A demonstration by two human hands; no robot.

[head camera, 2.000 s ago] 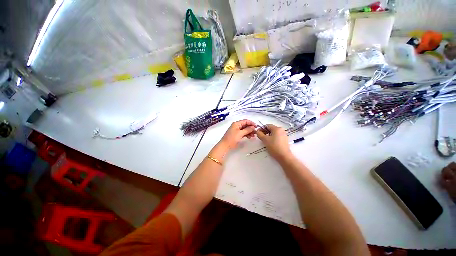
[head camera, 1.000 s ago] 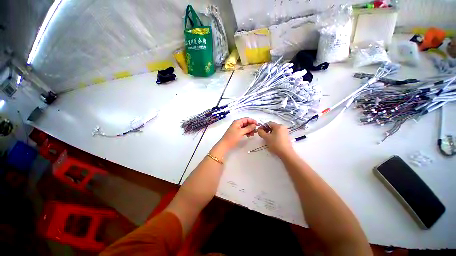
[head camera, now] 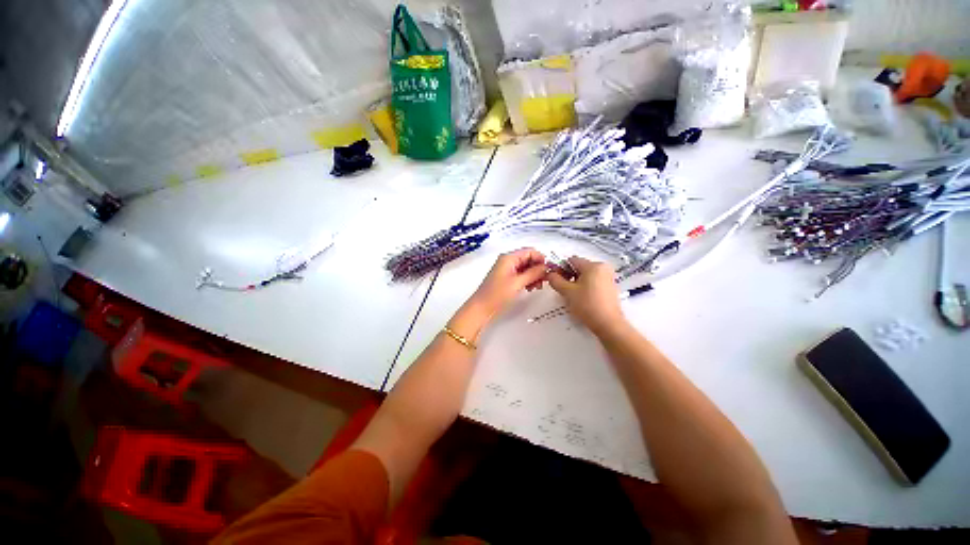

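Observation:
My left hand (head camera: 516, 277) and my right hand (head camera: 585, 290) meet fingertip to fingertip over the table, just in front of the large white cable bundle (head camera: 606, 197). My right hand pinches the thin dark wires (head camera: 561, 268) of a white cable (head camera: 691, 270), which runs off to the upper right and has a black band near the hand. Some thin wire ends (head camera: 548, 314) stick out below my right hand. My left fingertips are closed on something tiny at the wire ends; the fingers hide what it is.
A phone (head camera: 874, 402) lies at right front, with small clear-white pieces (head camera: 900, 334) behind it. A second cable bundle (head camera: 840, 218) lies at right. A thin cable (head camera: 266, 279) lies far left. A green bag (head camera: 422, 104) and bags of white parts (head camera: 711, 85) stand at the back.
Both hands stay in nearly the same place, with only small finger movements. The view has tilted slightly, so the things at the back appear a little higher.

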